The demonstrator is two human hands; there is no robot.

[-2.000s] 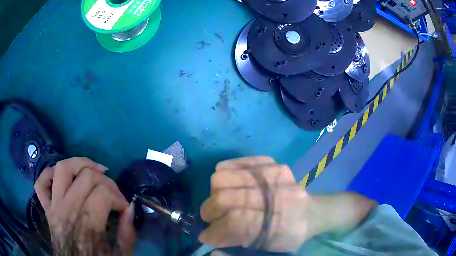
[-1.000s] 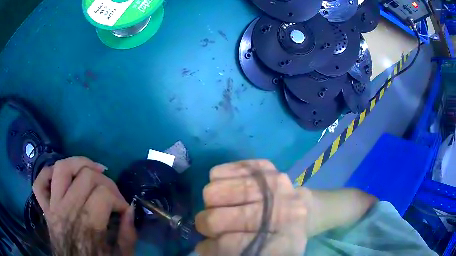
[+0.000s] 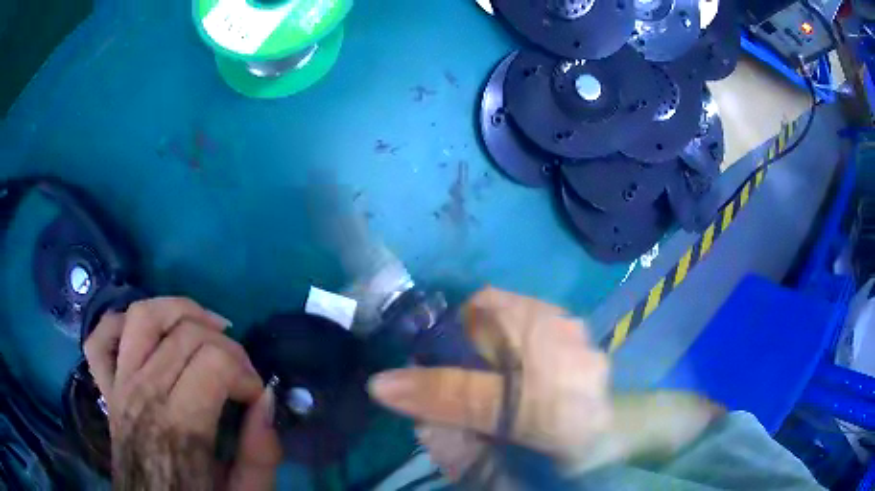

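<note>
A round black speaker driver plate (image 3: pixel 317 360) with a silvery centre dot lies low in front of me. My left hand (image 3: pixel 182 384) is closed at its left edge, thumb and fingertips together there; a small shiny bit shows at the thumb. Whether a wire is pinched is unclear. My right hand (image 3: pixel 523 384), blurred, is to the right of the plate, in a fist around the soldering iron (image 3: pixel 408 302). The iron's metal part is blurred and points up and left, clear of the plate's dot. A small white piece (image 3: pixel 330 307) lies just above the plate.
Unfinished headphones (image 3: pixel 72 259) lie at the left. A green solder wire spool (image 3: pixel 278 48) stands at the top left. Several driver plates (image 3: pixel 576 120) are heaped at the upper right. The soldering station (image 3: pixel 794 34) is at the top right, its cord running down beside yellow-black tape (image 3: pixel 700 245).
The iron's tip has left the plate's centre and swung up and right, so the silvery dot shows. My right hand has turned and blurred. The whole view has shifted slightly.
</note>
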